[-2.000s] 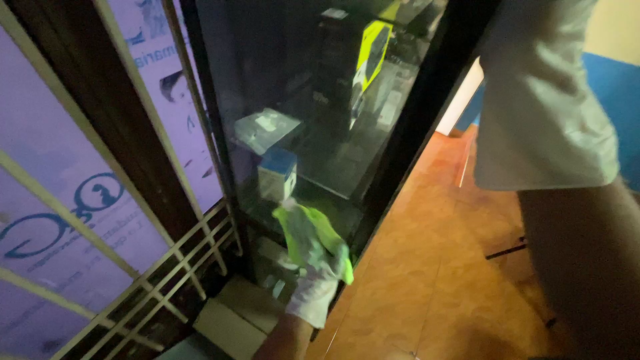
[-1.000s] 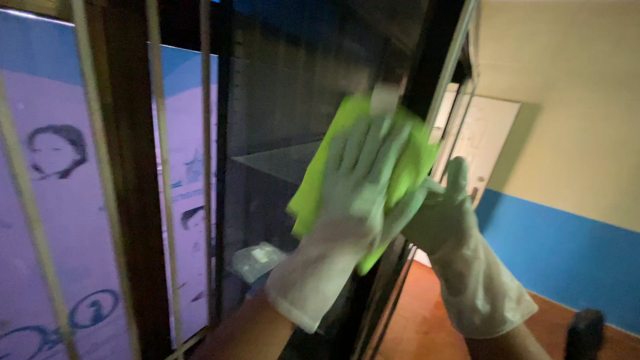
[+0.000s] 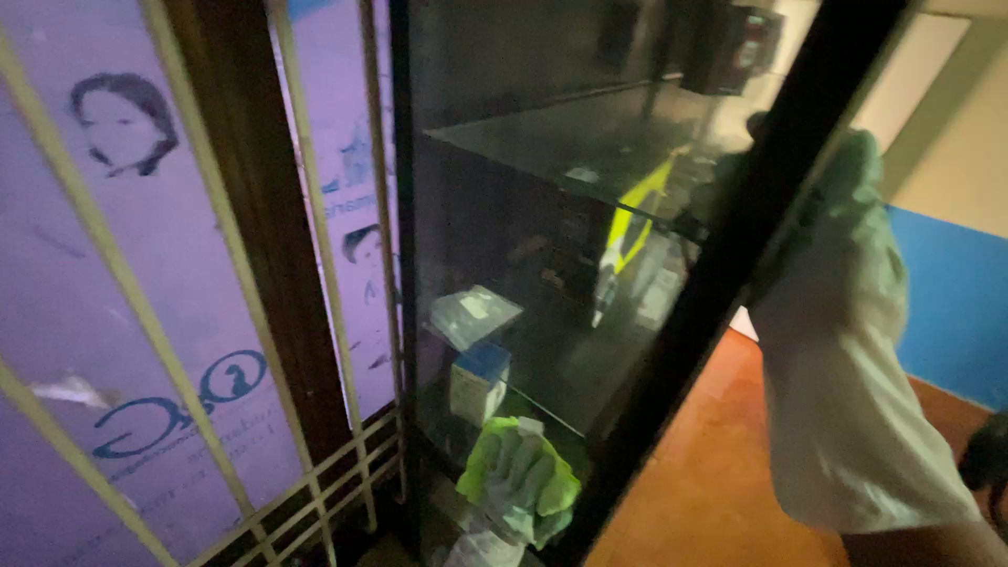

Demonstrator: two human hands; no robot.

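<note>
My left hand (image 3: 512,480), in a pale glove, presses a lime-green cloth (image 3: 561,482) against the lower glass pane (image 3: 543,346) of a black-framed display cabinet. Gloved as well, my right hand (image 3: 846,213) rests at the outer side of the cabinet's black frame (image 3: 709,315); its fingertips are partly hidden behind that edge. Behind the glass are a blue and white box (image 3: 479,382), a clear plastic packet (image 3: 475,313) and a bright yellow-edged object (image 3: 638,209) that I cannot identify.
Cream metal window bars (image 3: 130,283) and a dark post (image 3: 252,220) stand close on the left, before purple printed panels. An orange tiled floor (image 3: 685,472) lies to the right, beside a blue and cream wall (image 3: 953,299). A dark object (image 3: 988,453) sits at the right edge.
My left hand has moved down the glass with the cloth, from higher up one second ago. My right hand, beside the left then, is now at the frame's outer side.
</note>
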